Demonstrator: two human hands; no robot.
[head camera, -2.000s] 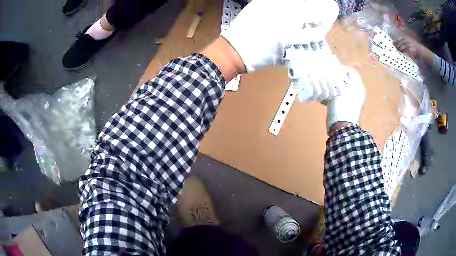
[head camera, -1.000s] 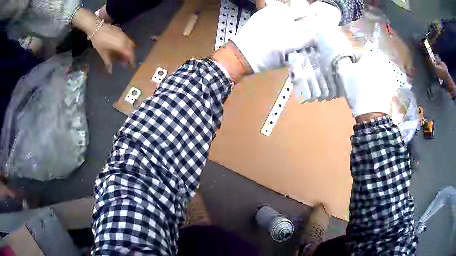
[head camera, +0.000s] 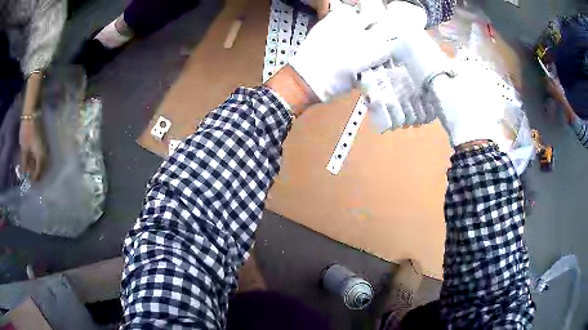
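My left hand (head camera: 335, 51), in a white glove, is at the top centre over the cardboard sheet (head camera: 367, 200). My right hand (head camera: 461, 97), also gloved white, is just to its right, and the two are close together. Between and below them is a whitish ribbed row of small pieces (head camera: 400, 100). The gloves and the pieces are overexposed, so the fingers and their grip cannot be made out. A perforated strip (head camera: 347, 138) lies on the cardboard, its upper end running up to the row. More perforated strips (head camera: 278, 38) lie left of my left hand.
Small punched pieces (head camera: 160, 127) lie at the cardboard's left edge. A short tan stick (head camera: 233, 33) lies farther up. A spray can (head camera: 348, 287) is below the board. Another person's hand (head camera: 32, 151) is at a plastic bag (head camera: 58, 193) on the left. A cordless drill (head camera: 543, 151) is at right.
My right hand has moved right and turned since the first frame. The small punched pieces at left came into view. The other person's hand moved from the board's edge to the bag.
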